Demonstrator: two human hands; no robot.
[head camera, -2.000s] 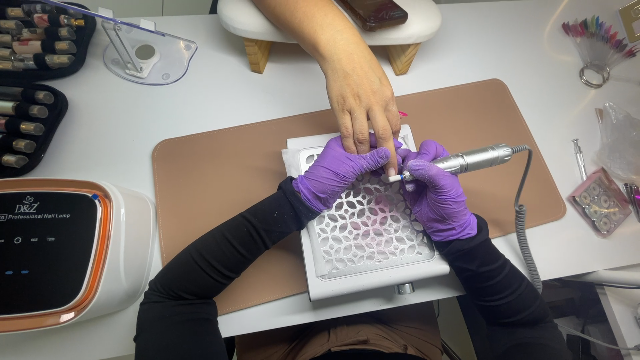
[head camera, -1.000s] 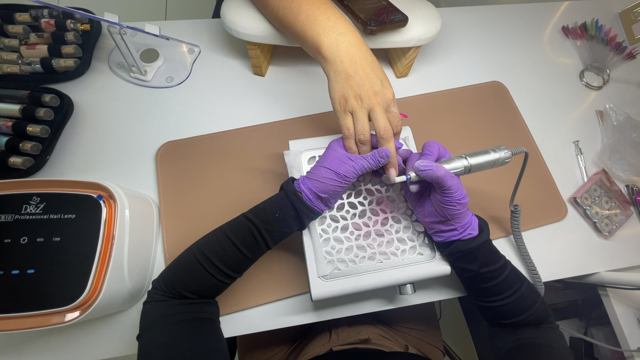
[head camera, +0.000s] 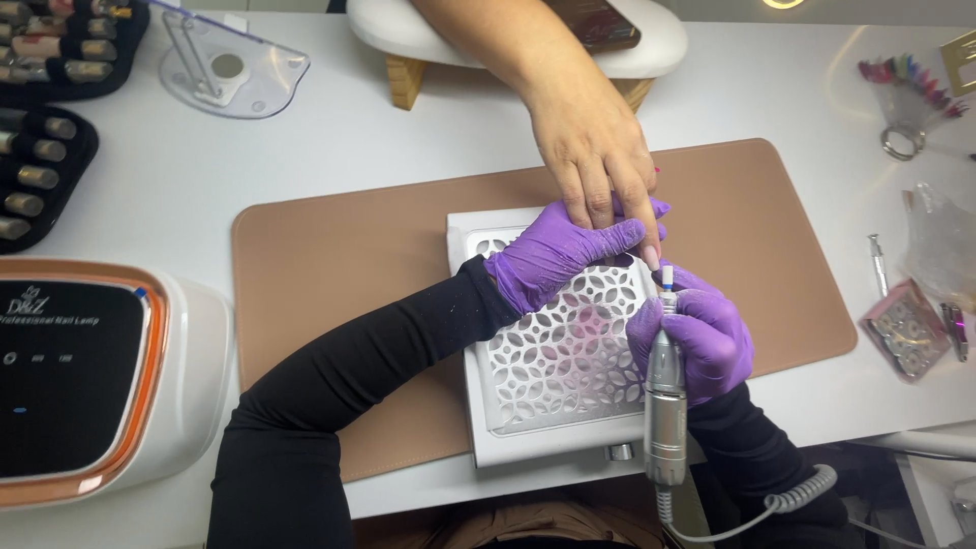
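Note:
My left hand (head camera: 568, 248), in a purple glove, holds the fingers of another person's hand (head camera: 595, 145) over a white nail dust collector (head camera: 564, 343) with a petal-patterned grille. One finger of that hand points toward me, its nail bare and pale. My right hand (head camera: 698, 335), also gloved, grips a silver electric nail drill (head camera: 666, 412). The drill stands nearly in line with my view, its white bit (head camera: 667, 276) with a blue band just beside and below the fingertip. Whether bit and nail touch, I cannot tell.
Below the collector lies a brown desk mat (head camera: 343, 290). A nail lamp (head camera: 191, 366) and polish bottles (head camera: 38, 177) are at left. Behind stands a white armrest (head camera: 381, 30) bearing a phone (head camera: 598, 23). At right are a bit box (head camera: 907, 328) and nail swatches (head camera: 915, 84). The drill's coiled cord (head camera: 801, 488) crosses my right sleeve.
My right hand has turned the drill from pointing sideways, its body to the right, to upright in view with its body toward me. The cord has swung down. My left hand still holds the fingers.

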